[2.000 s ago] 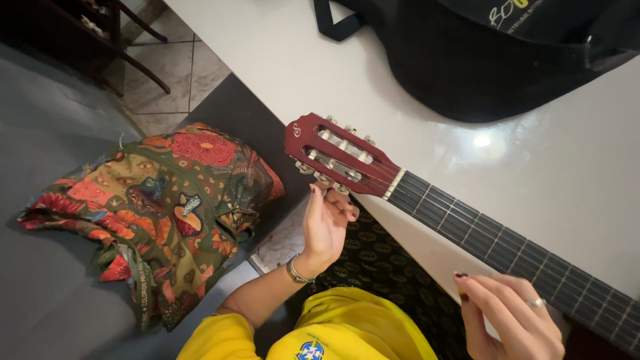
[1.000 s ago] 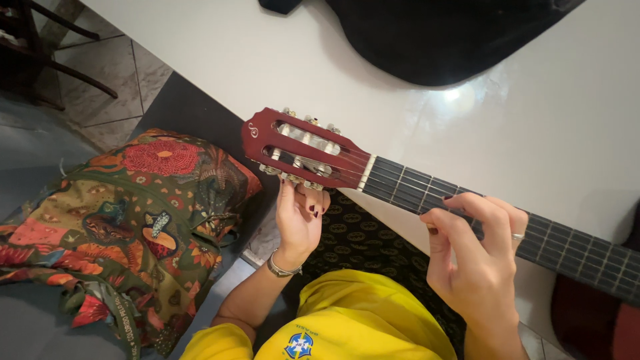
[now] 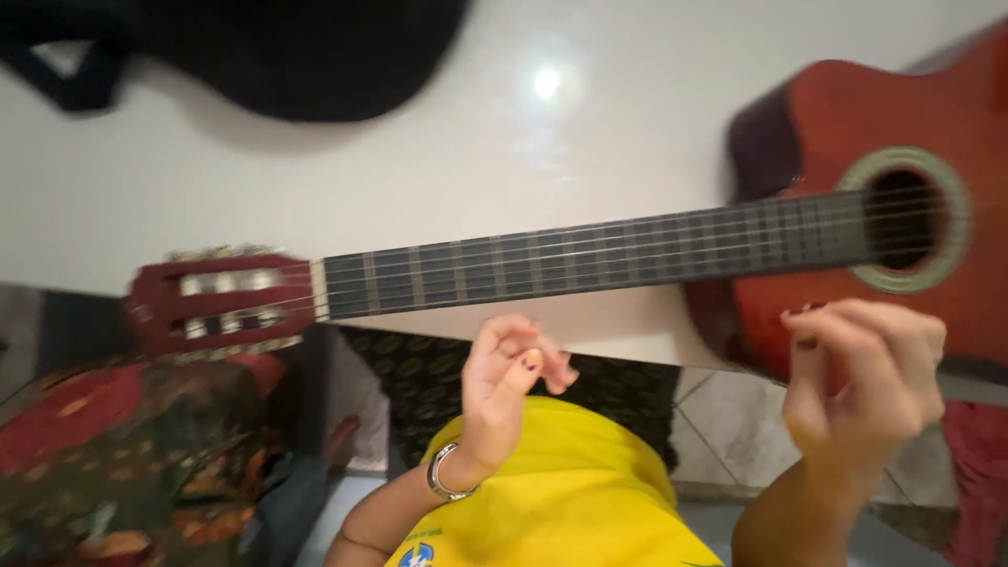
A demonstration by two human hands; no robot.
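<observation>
A red-brown classical guitar (image 3: 772,307) lies across the white table, its body at the right and its neck running left. Its headstock (image 3: 224,303), with metal tuning pegs, reaches past the table edge. Below the neck, my left hand (image 3: 508,378) is raised with bent, loosely spread fingers and a bracelet at the wrist; nothing shows in it. My right hand (image 3: 866,370) hovers by the lower part of the guitar body, below the sound hole (image 3: 906,219). Its thumb and forefinger come close together, and blur hides whether anything is between them.
A black guitar case (image 3: 315,55) with a strap lies on the white table (image 3: 598,142) at the upper left. A flower-patterned cloth bag (image 3: 134,465) sits below the headstock. Pink-red fabric (image 3: 976,472) hangs at the lower right, beside the tiled floor (image 3: 732,425).
My left hand has left the tuning pegs and is now below the neck. My right hand has moved from the neck to beside the guitar body. The view has swung right.
</observation>
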